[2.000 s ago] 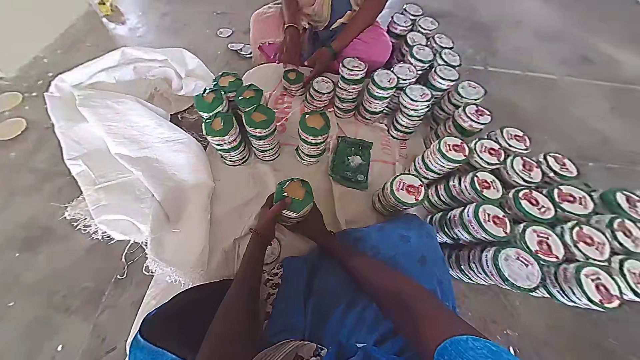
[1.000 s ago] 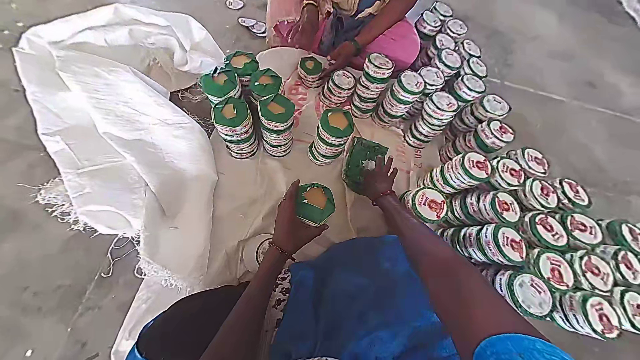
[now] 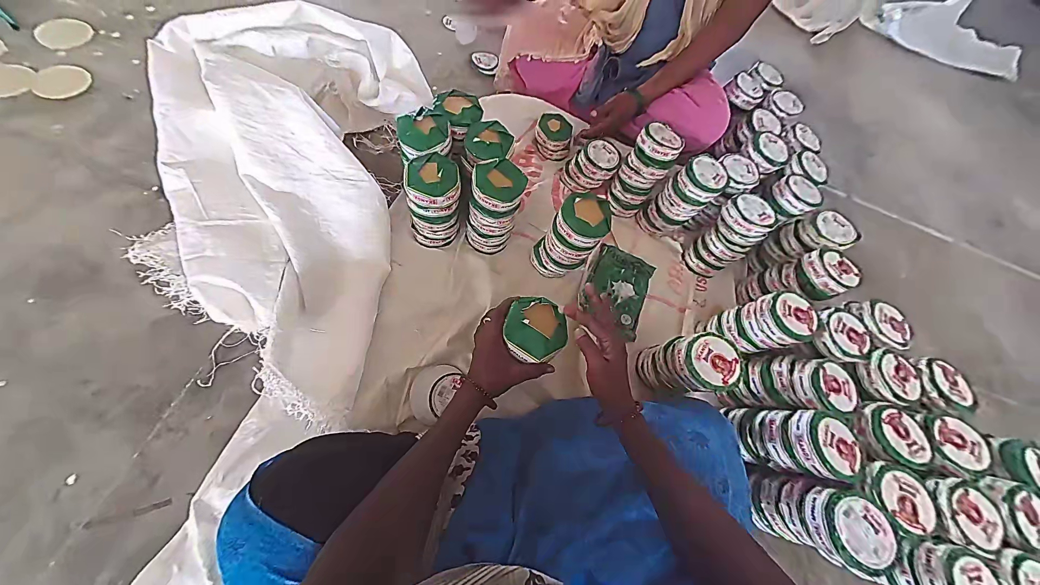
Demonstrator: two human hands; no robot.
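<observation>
My left hand grips a round container whose top is covered by folded green paper around a tan, many-sided centre. Just right of it, my right hand has its fingers spread and holds nothing that I can see. Beyond those fingers lies a flat green packet with a whitish patch on top. A stack of containers with a green-wrapped top stands behind the packet. Near my left wrist, a white printed container is partly hidden.
Several green-topped stacks stand at the back left. Rows of printed round containers crowd the right side, many lying on their sides. White woven sacking is bunched at left. Across from me sits a person whose hand rests by a short green-topped stack.
Two seconds ago both my hands were around the green-topped container. My right hand then reached onto the green packet and has since drawn back toward the container, which my left hand still holds.
</observation>
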